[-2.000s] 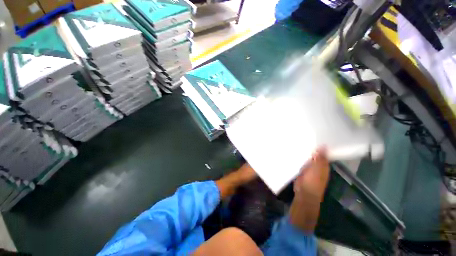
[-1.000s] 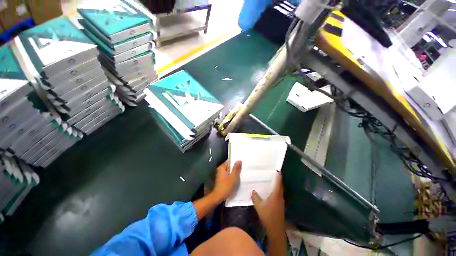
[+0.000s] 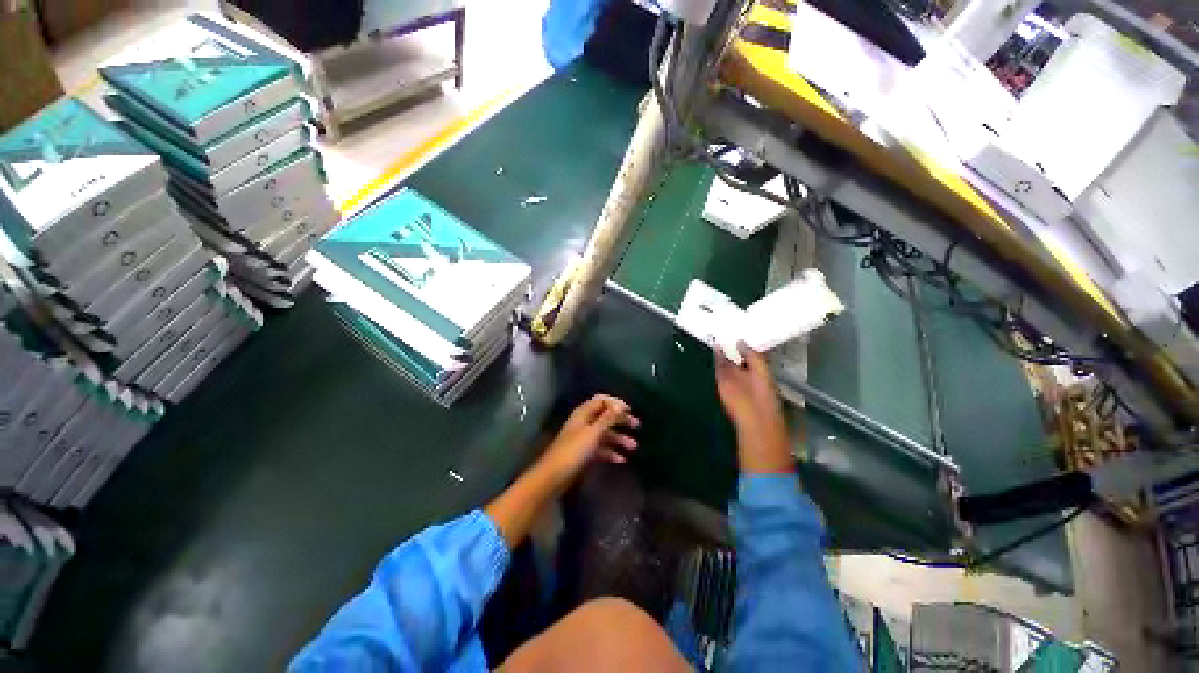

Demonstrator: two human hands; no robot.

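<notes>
My right hand point(image 3: 752, 394) reaches out over the metal side rail and grips the near edge of a white open box point(image 3: 786, 310) above the green conveyor belt. The box is tilted, with its lid swung apart. My left hand point(image 3: 592, 434) is empty in front of me, fingers loosely curled and apart, left of the right hand. A short pile of closed teal-and-white boxes point(image 3: 423, 274) stands left of the pale post.
Tall box stacks point(image 3: 99, 208) line the left side of the green table. The slanted support post point(image 3: 611, 224) stands beside the short pile. Another white box point(image 3: 747, 204) lies farther up the belt. A cabled shelf point(image 3: 907, 171) crosses the upper right. More boxes stand below right.
My hands held an open box together close to me. Now they are apart: the left is empty, the right is out over the belt on an open box. The view has swung right.
</notes>
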